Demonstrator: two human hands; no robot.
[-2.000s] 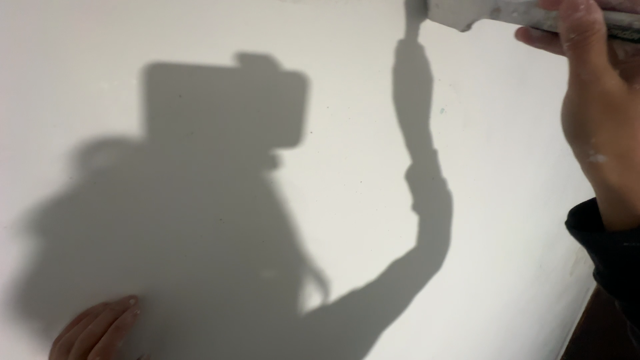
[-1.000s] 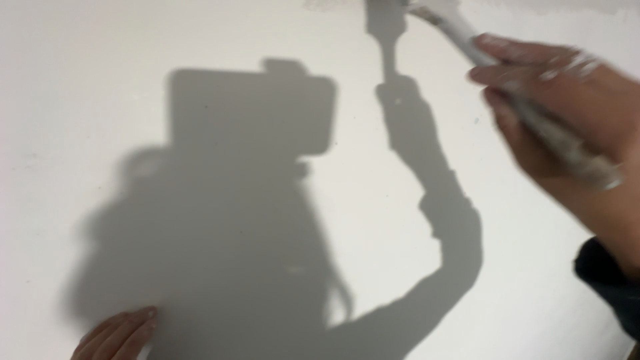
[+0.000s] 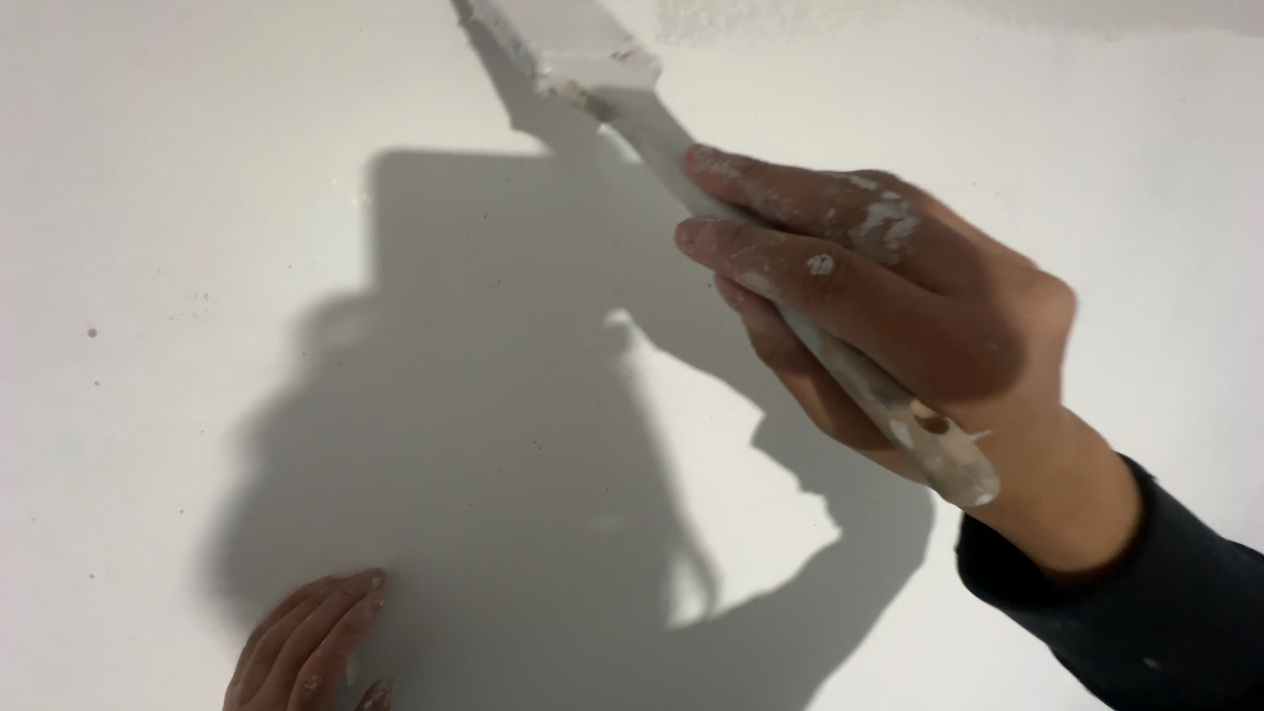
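My right hand (image 3: 889,296), spotted with white paint, is closed around the long handle of a paintbrush (image 3: 642,138). The handle's rounded end with its hole sticks out below my palm, and the paint-coated head points up and left to the top edge of the view. Whether the bristles touch the white surface (image 3: 148,474) cannot be told. At the bottom left my left hand (image 3: 311,642) rests near that surface, fingers together and slightly curled, holding nothing that I can see; its palm is hidden.
A large shadow of a person and a raised arm falls across the middle of the white surface. A greyish, rough-edged coated patch (image 3: 1086,12) runs along the top right. Small dark specks dot the surface, with a purplish spot (image 3: 93,333) at left.
My right hand with the paintbrush has moved from the upper right toward the middle, and the brush head now shows farther left. My left hand remains low at the left.
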